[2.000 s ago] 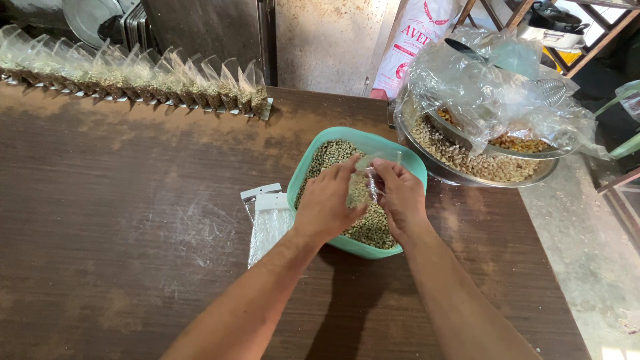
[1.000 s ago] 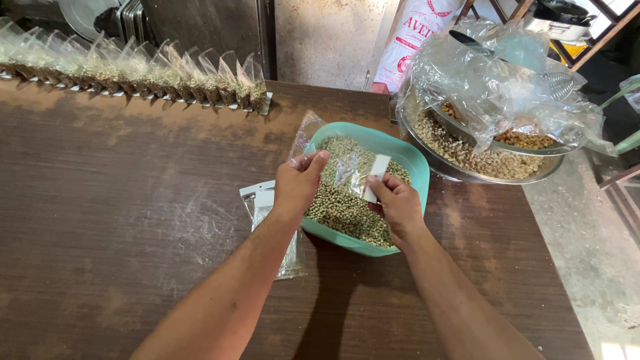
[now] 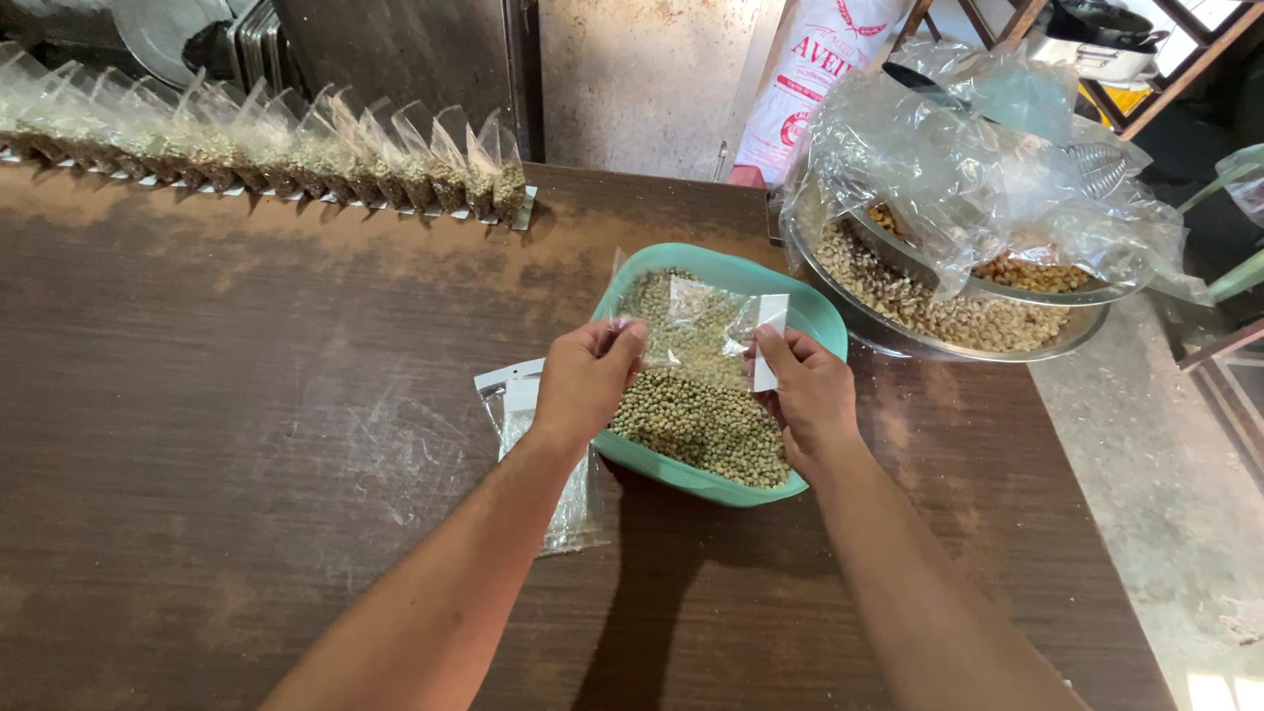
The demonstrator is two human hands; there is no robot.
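Observation:
Between my hands a clear plastic bag (image 3: 691,308) with a white header strip (image 3: 770,341) is stretched sideways above a mint-green plastic tub (image 3: 711,486). My left hand (image 3: 597,370) pinches the bag's left end. The white strip at the other end is between the thumb and fingers of my right hand (image 3: 805,385). Greenish dried seeds or beans (image 3: 701,425) fill much of the tub. Flat clear bags with white headers (image 3: 573,504) lie on the table left of the tub, partly hidden by my left forearm.
Filled clear bags (image 3: 326,158) stand in a row along the back left of the brown table (image 3: 247,395). At the right, metal bowls (image 3: 1076,341) of grains sit under crumpled clear plastic (image 3: 948,168). A printed white sack (image 3: 810,79) stands behind the table.
My hands were close together over the tub two seconds ago; they are now apart, with the clear bag drawn out between them. The white header now shows at my right hand.

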